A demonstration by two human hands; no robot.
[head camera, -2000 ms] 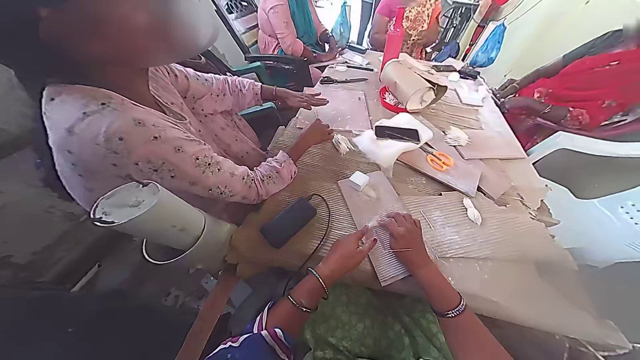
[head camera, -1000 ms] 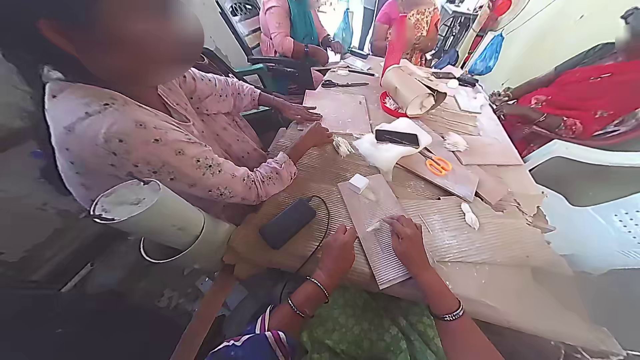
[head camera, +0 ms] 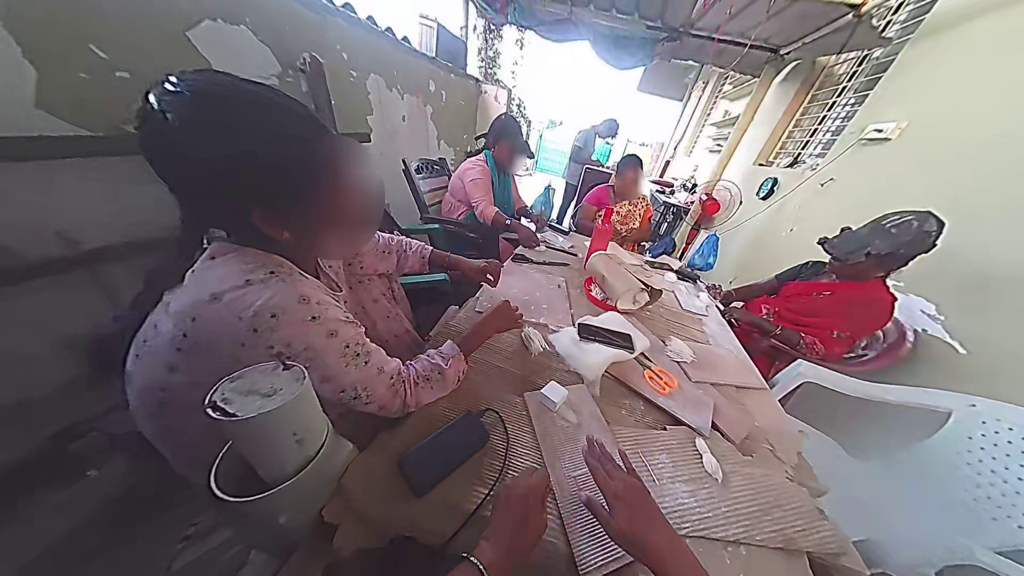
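My right hand [head camera: 628,504] lies over the right side of a narrow ridged board [head camera: 572,460], its fingers stretched out and apart. Left of the board my left hand [head camera: 516,512] is held with curled fingers; whether something thin is between them cannot be seen. A small white block [head camera: 553,395] sits at the board's far end, with a pale smear beside it. A thin stick [head camera: 648,467] lies to the right of my right hand, on corrugated cardboard [head camera: 736,500]. A bundle of white cotton wicks [head camera: 708,460] rests farther right.
A dark power bank [head camera: 444,454] with a cable lies left of the board. Beyond are orange-handled scissors [head camera: 660,379], a phone [head camera: 606,336] on white cotton and a tipped container [head camera: 620,280]. Buckets [head camera: 276,424] stand left; a white chair [head camera: 920,448] right. Other people sit around.
The view has tilted up. My right hand, bunched on the board before, now has its fingers spread. My left hand has moved off the board to its left side.
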